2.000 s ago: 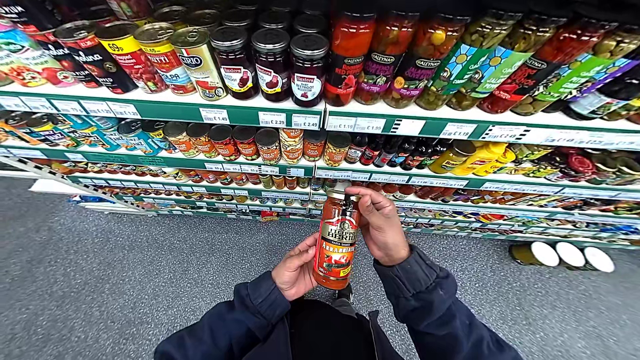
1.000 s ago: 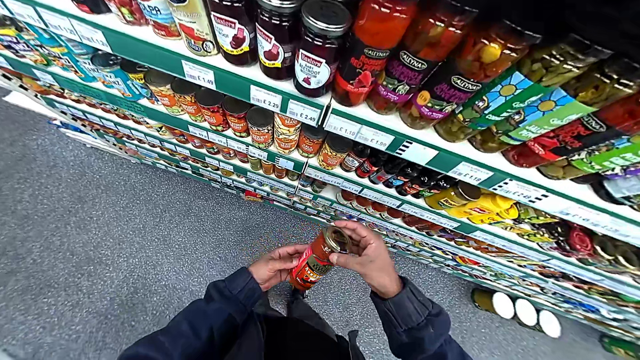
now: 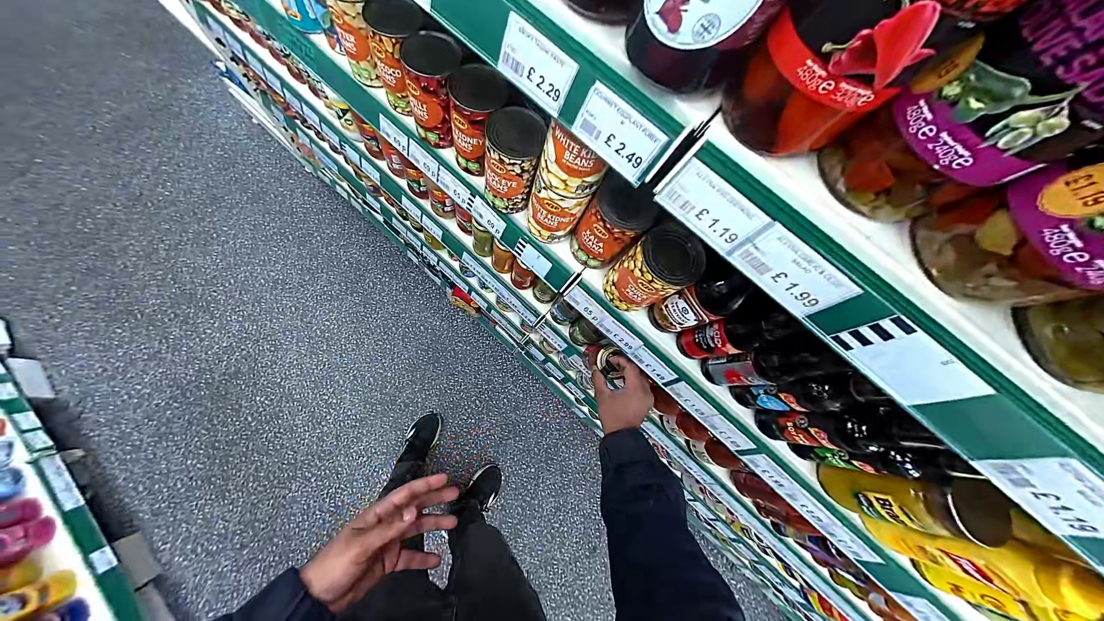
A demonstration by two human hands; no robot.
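My right hand (image 3: 624, 398) reaches to a lower shelf, its fingers around the lid end of a glass jar (image 3: 607, 360) at the shelf's edge. Most of that jar is hidden by the hand and the shelf above. My left hand (image 3: 384, 539) is over the floor near my legs, fingers spread, with nothing in it. Just above the right hand is a shelf with a chickpea can (image 3: 654, 267), a kala chana can (image 3: 612, 222) and dark sauce bottles (image 3: 780, 366) lying on their sides.
A green shelf edge (image 3: 871, 332) with price labels crosses the upper right, below large glass jars of pickled vegetables (image 3: 802, 95). Yellow bottles (image 3: 975, 565) lie at the lower right. Another shelf unit (image 3: 65, 509) stands at the left edge. My shoes (image 3: 420, 438) are on the speckled grey floor (image 3: 285, 328).
Both hands held the red sauce jar over the floor before. My left hand has let go, and my right hand has moved to the lower shelf with a jar. The view has swung closer to the shelves.
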